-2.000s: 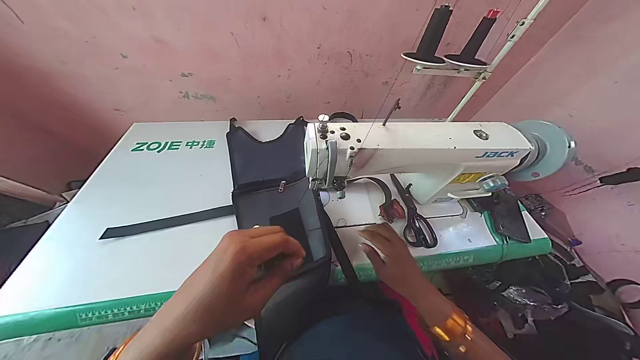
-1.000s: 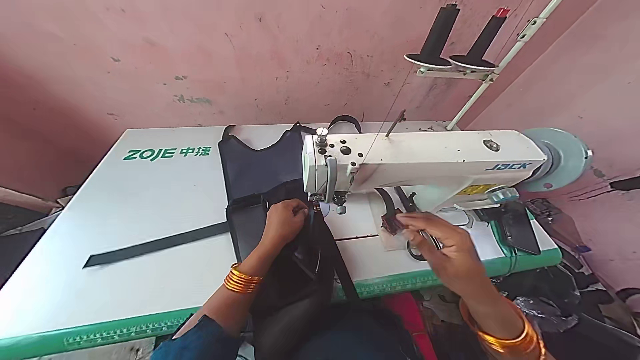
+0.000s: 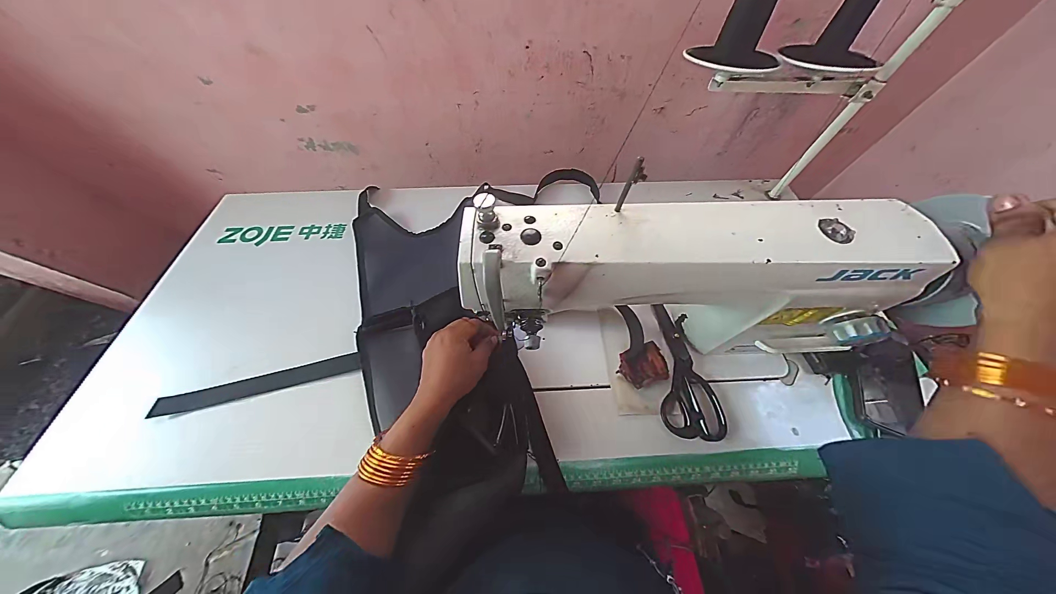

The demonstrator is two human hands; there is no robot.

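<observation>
My left hand pinches the dark fabric piece beside the needle area of the white Jack sewing machine. The fabric lies left of and under the machine head and hangs over the table's front edge toward my lap. A black strap runs out from it to the left. At the machine's right end, my right hand is on the grey handwheel; its fingers are partly cut off by the frame. The exact spot under the presser foot is hidden by my left fingers.
Black-handled scissors lie on the white table right of the needle, beside a small reddish-brown bundle. Two thread cones stand on a rack behind. A green measuring strip lines the front edge.
My right hand has moved from beside the scissors to the handwheel at the far right. My left hand has stayed at the fabric by the needle since a second ago.
</observation>
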